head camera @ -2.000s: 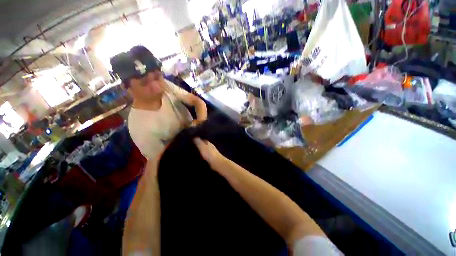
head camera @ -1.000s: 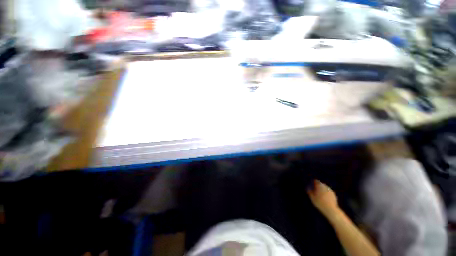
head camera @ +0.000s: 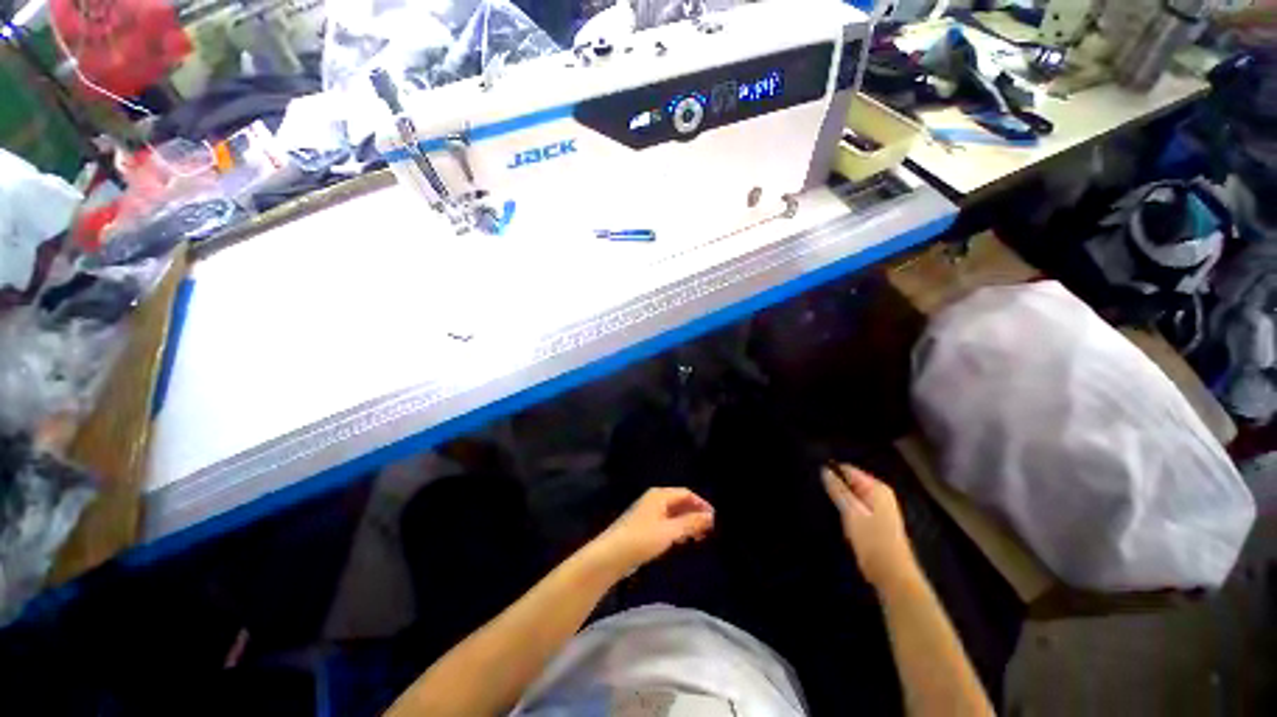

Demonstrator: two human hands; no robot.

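Black fabric hangs over my lap below the table; its edges are hard to see against the dark floor. My left hand has its fingers curled together at the left of the cloth. My right hand pinches the black fabric at its right side. Whether cloth is between the left fingertips is hard to tell. The white JACK sewing machine stands beyond on the white table. Slim dark snips or a pen lie on the machine bed.
The blue table edge runs in front of my hands. A large white bundle lies on cardboard at right. A yellow tray is beside the machine head. Clear plastic bags lie at left.
The view has swung right from the other worker to the machine. My left hand has come into clear view over my lap; my right hand still stays by the black cloth.
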